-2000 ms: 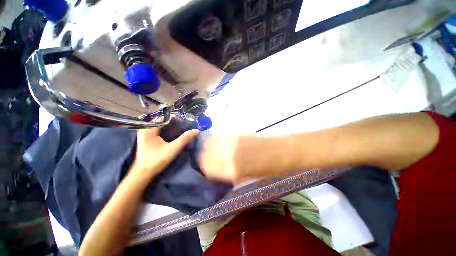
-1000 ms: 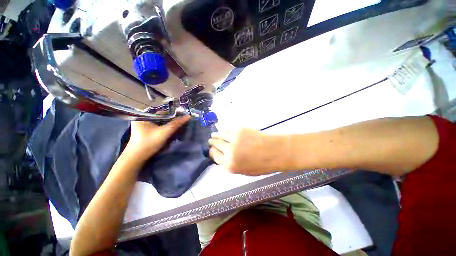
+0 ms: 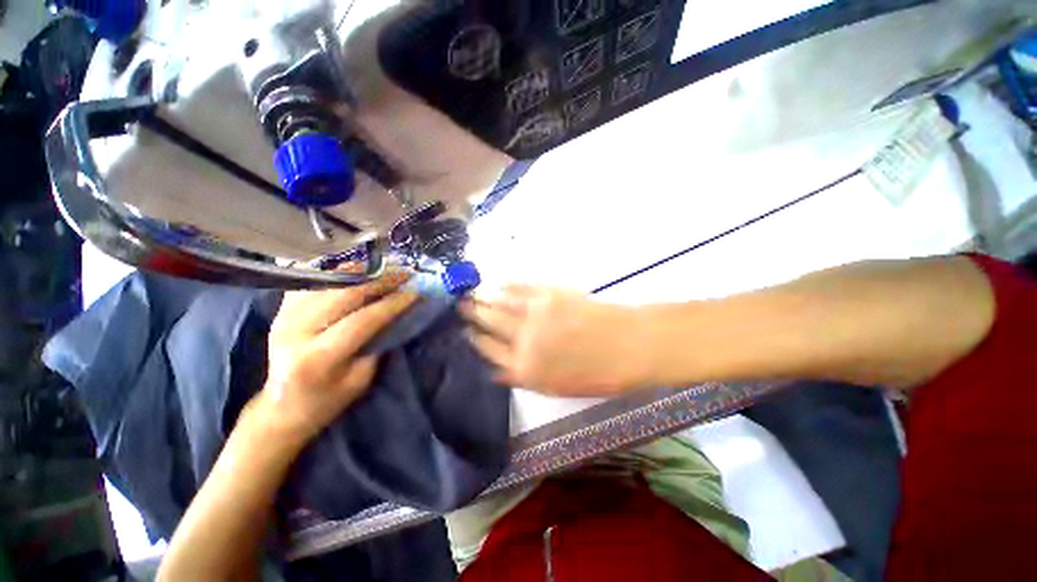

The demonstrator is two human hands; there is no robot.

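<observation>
The dark navy garment piece [image 3: 444,398] lies bunched in front of the needle area and hangs over the ruler edge. More of the cloth spreads left of my left arm. My left hand [image 3: 330,347] lies on the cloth with its fingertips at the presser foot area [image 3: 430,239]. My right hand [image 3: 557,339] is right of the foot, slightly blurred, its fingertips at the cloth's right edge. A lighter blue patch [image 3: 423,284] shows beside the small blue knob [image 3: 461,277]. The exact needle point is hidden.
The white machine head carries a blue tension dial [image 3: 314,168], a chrome guard [image 3: 114,233] and a black control panel [image 3: 512,68]. Ruler tape [image 3: 637,430] runs along the table's front edge. A paper tag [image 3: 910,154] lies at the right. Dark cloth [image 3: 836,466] is below right.
My left hand has shifted onto the cloth with its fingers flatter. The cloth is bunched lower, now over the ruler edge. The light blue patch shows at the foot. My right hand stays nearby.
</observation>
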